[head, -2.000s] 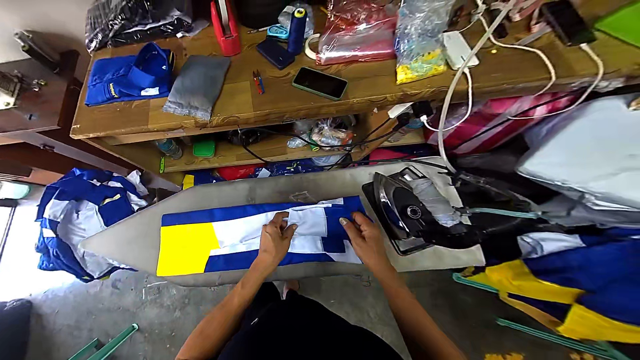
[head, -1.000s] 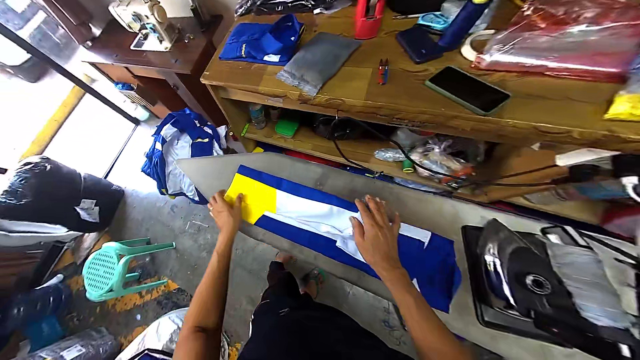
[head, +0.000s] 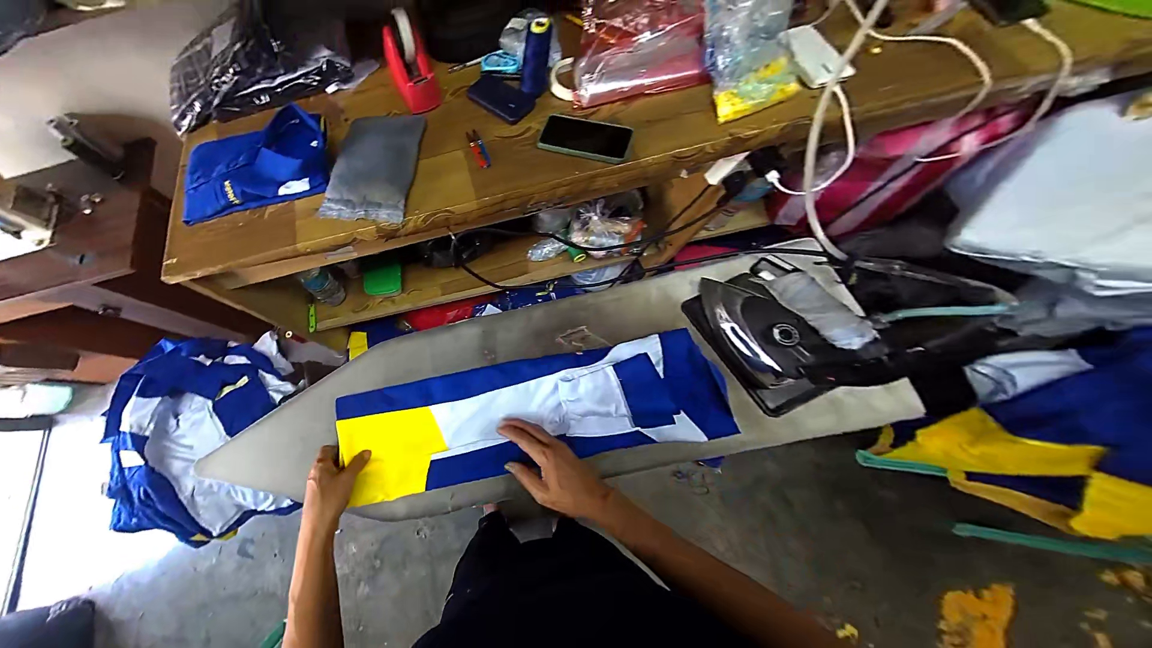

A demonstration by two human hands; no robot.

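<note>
A blue, white and yellow fabric piece [head: 504,409] lies flat along a grey ironing board [head: 270,441]. My left hand [head: 335,481] has its thumb and fingers at the yellow end's lower left corner; whether they pinch the cloth cannot be told. Over the lower edge near the middle, my right hand [head: 553,472] rests with fingertips on the white and blue cloth, thumb apart. To the right of the fabric, a black electric iron [head: 765,337] sits on its rest at the board's wide end.
Beyond the board stands a wooden workbench [head: 261,243] with a phone [head: 585,138], a red tape dispenser [head: 411,67] and a folded blue garment [head: 256,166]. Bundled garments [head: 193,432] lie at left; more blue and yellow cloth [head: 1017,450] hangs at right. A white cord [head: 814,171] drops toward the iron.
My right hand has moved off the middle of the cloth to its lower edge. Two seconds ago both hands were on the white and blue part; the left is now at the yellow end. The view has swung.
</note>
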